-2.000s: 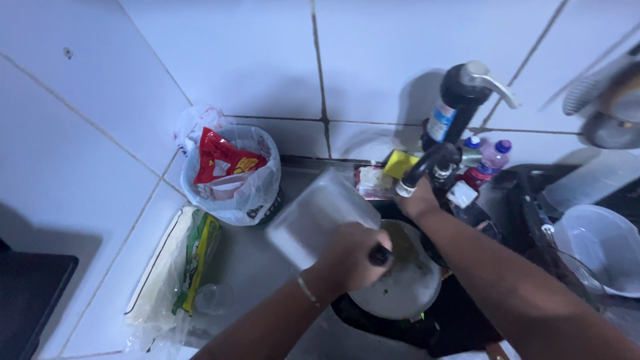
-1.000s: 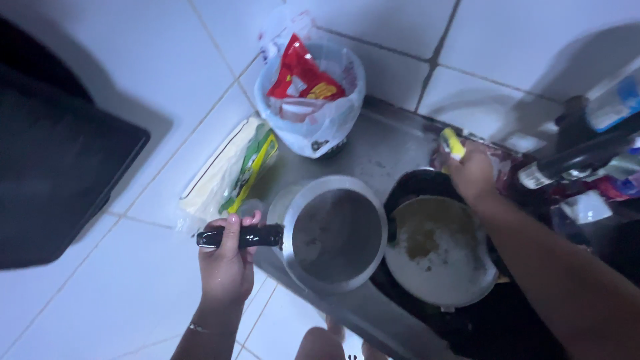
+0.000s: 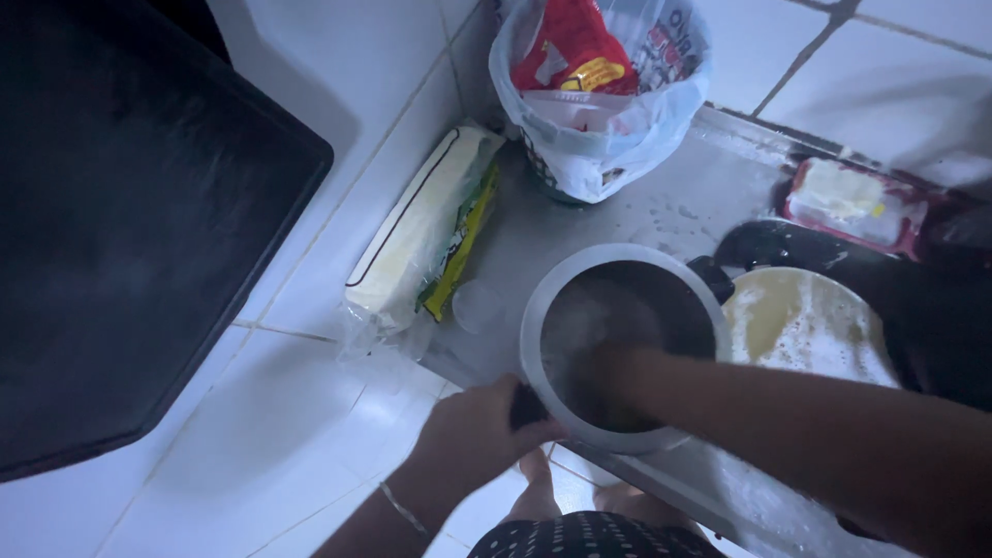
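Observation:
A metal pot [image 3: 545, 310] with a pale rim stands over the steel counter [image 3: 511, 232], its inside dark and shadowed. My left hand [image 3: 496, 422] grips its black handle at the lower left. Into the pot reaches my right forearm; my right hand [image 3: 620, 372] is blurred and dark inside it, so its fingers and anything in them are hidden. Just right of the pot, a round vessel [image 3: 806, 325] with whitish, foamy liquid and a tan patch sits in the dark sink basin. Behind that lies a red soap tray [image 3: 852, 203] with a pale block on it.
A bin [image 3: 604, 139] lined with a white plastic bag holds a red wrapper [image 3: 573, 50]. Left of it lie a pale package in clear plastic [image 3: 415, 232], a yellow-green packet [image 3: 461, 248] and a small clear round thing [image 3: 477, 306]. A large black panel [image 3: 155, 232] fills the left side.
My right hand has moved left from beside the basin, where it held a yellow sponge, into the pot. My left hand still holds the pot's handle. The view has shifted closer.

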